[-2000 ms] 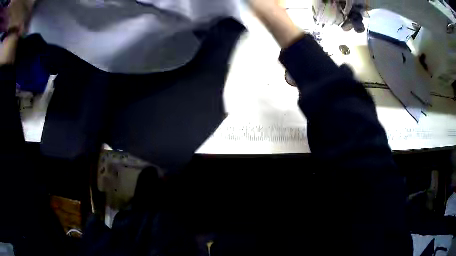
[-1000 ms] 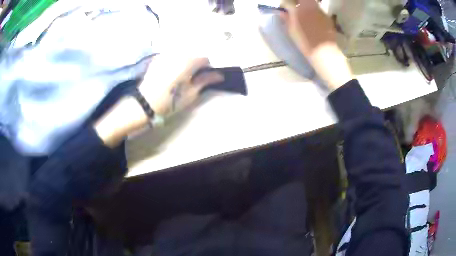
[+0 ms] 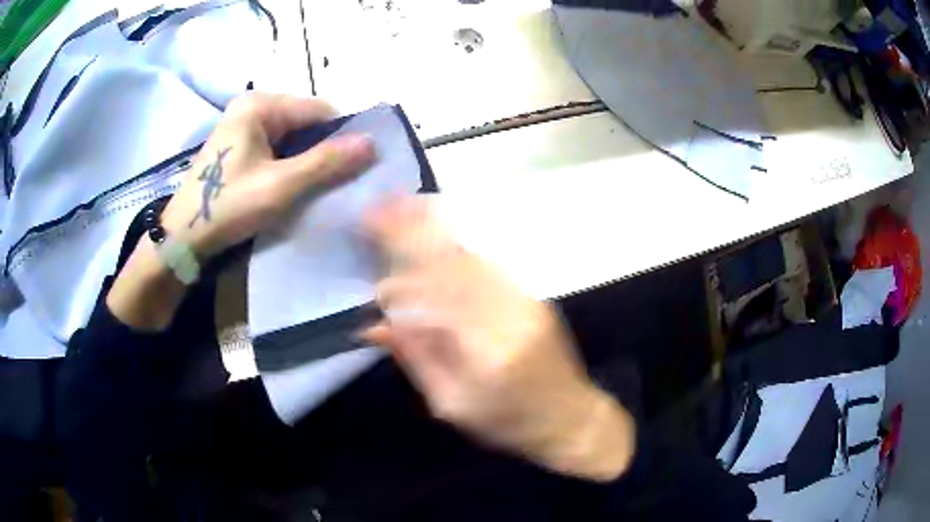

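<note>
A small pale grey-white cut piece (image 3: 306,265) with a dark top edge and a dark band near its lower end lies across the table's front edge. My left hand (image 3: 250,184) holds its upper left part, thumb on top, with dark fabric under the fingers. My right hand (image 3: 469,326) is blurred and lies over the piece's right side, fingers closed at its edge. The large pale garment body (image 3: 112,133) with dark seams lies on the left, beside my left wrist.
Grey curved pieces (image 3: 663,82) with slits lie on the white machine table (image 3: 530,194) at upper right. A black and white bundle (image 3: 816,428) is at lower right, near a red item (image 3: 885,265). Green material (image 3: 26,25) shows at top left. Dark cords hang at the right.
The view has shifted to the right since the first frame. My right hand has come from the curved pieces to the small pale piece, now in front of me. My left hand holds its upper part.
</note>
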